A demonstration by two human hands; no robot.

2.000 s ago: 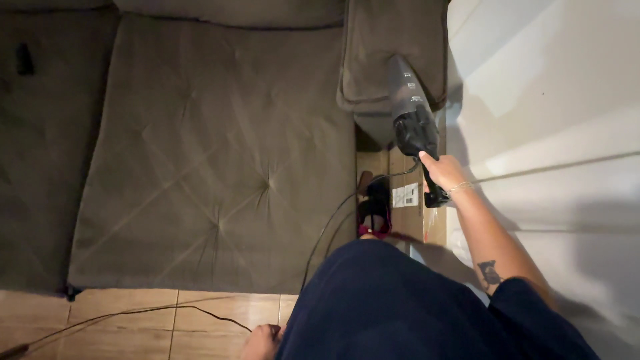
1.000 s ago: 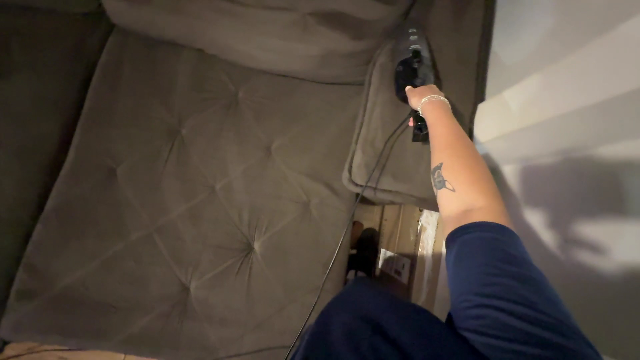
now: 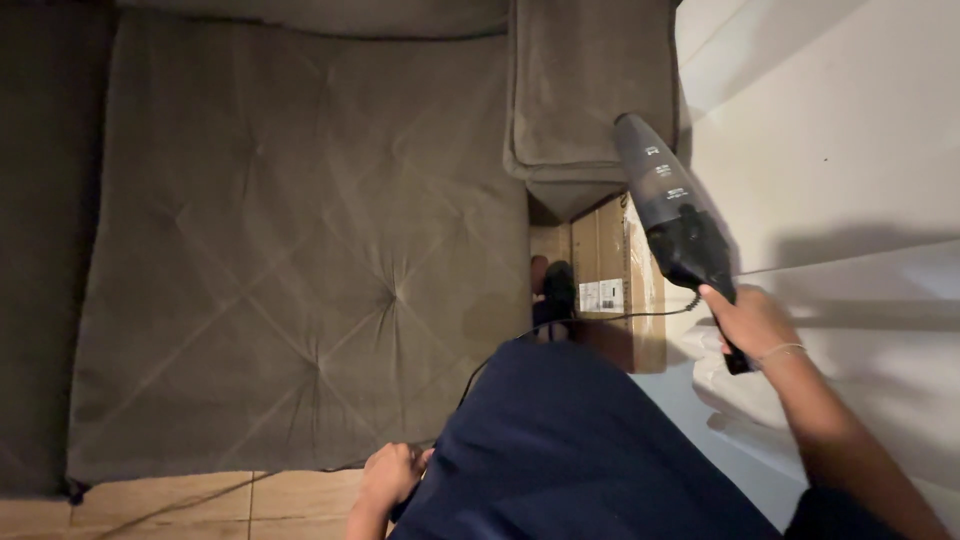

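Observation:
My right hand (image 3: 754,322) is closed around the handle of a corded handheld vacuum cleaner (image 3: 679,225), black with a smoky clear dust cup. The tip of its nozzle lies over the right part of the brown sofa armrest (image 3: 585,90). From the handle a black power cord (image 3: 615,318) runs left and passes beside my dark blue clothing. At the front edge of the tufted sofa seat cushion (image 3: 300,247) is my left hand (image 3: 394,472), fingers curled; whether it holds part of the cord cannot be made out.
A cardboard box (image 3: 600,262) with a printed label stands on the floor between the sofa and the white wall (image 3: 832,157). Dark footwear (image 3: 559,289) is beside the box. A cord crosses the tiled floor (image 3: 172,510) at the lower left. White folded material (image 3: 735,382) lies by the wall.
My right hand has drawn the vacuum back from far up the armrest toward its front. My left hand, out of view a second ago, shows at the cushion's front edge.

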